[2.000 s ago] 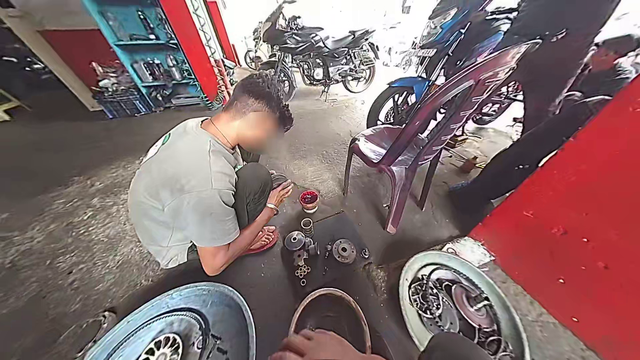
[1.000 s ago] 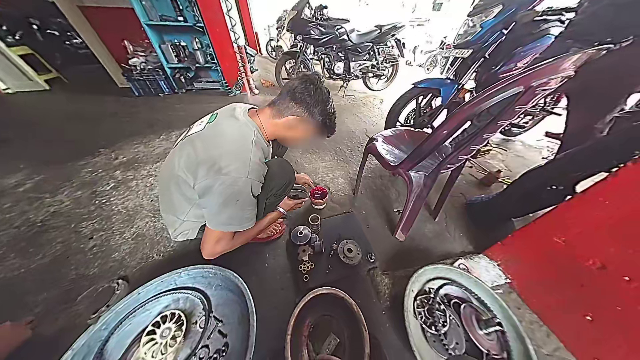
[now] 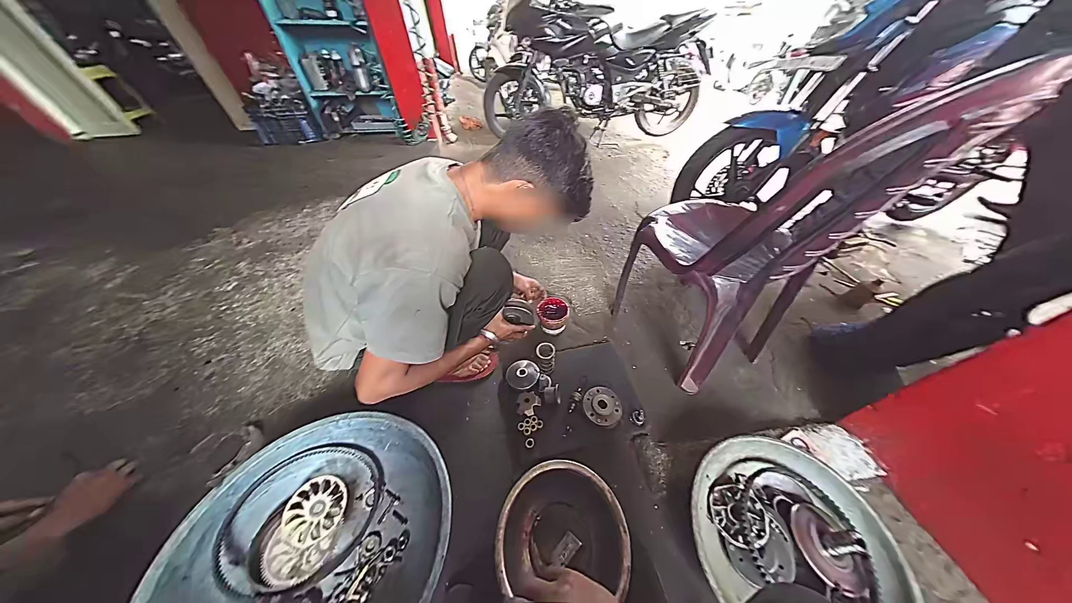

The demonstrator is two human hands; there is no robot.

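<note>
My right hand [image 3: 574,586] reaches into a round brown basin [image 3: 624,536] at the bottom centre, partly cut off by the frame edge. Its fingers are near a small flat rectangular piece [image 3: 566,548]; whether they grip it is unclear. My left hand is out of sight. Beyond the basin, a dark mat [image 3: 603,356] bears a flanged metal disc [image 3: 602,406], a round metal part [image 3: 523,375], a coil spring [image 3: 546,356] and several small rings [image 3: 530,425].
A crouching person [image 3: 402,260] holds a dark round part [image 3: 519,312] beside a container of red liquid [image 3: 554,311]. Basins of metal parts stand left [image 3: 440,494] and right [image 3: 703,511]. A plastic chair [image 3: 712,276] and motorcycles [image 3: 599,71] are beyond. A bare limb [image 3: 92,498] shows far left.
My hand was over the near rim of the basin two seconds ago; now it is lower inside. The crouching person's hands now hold a dark round part near the red container.
</note>
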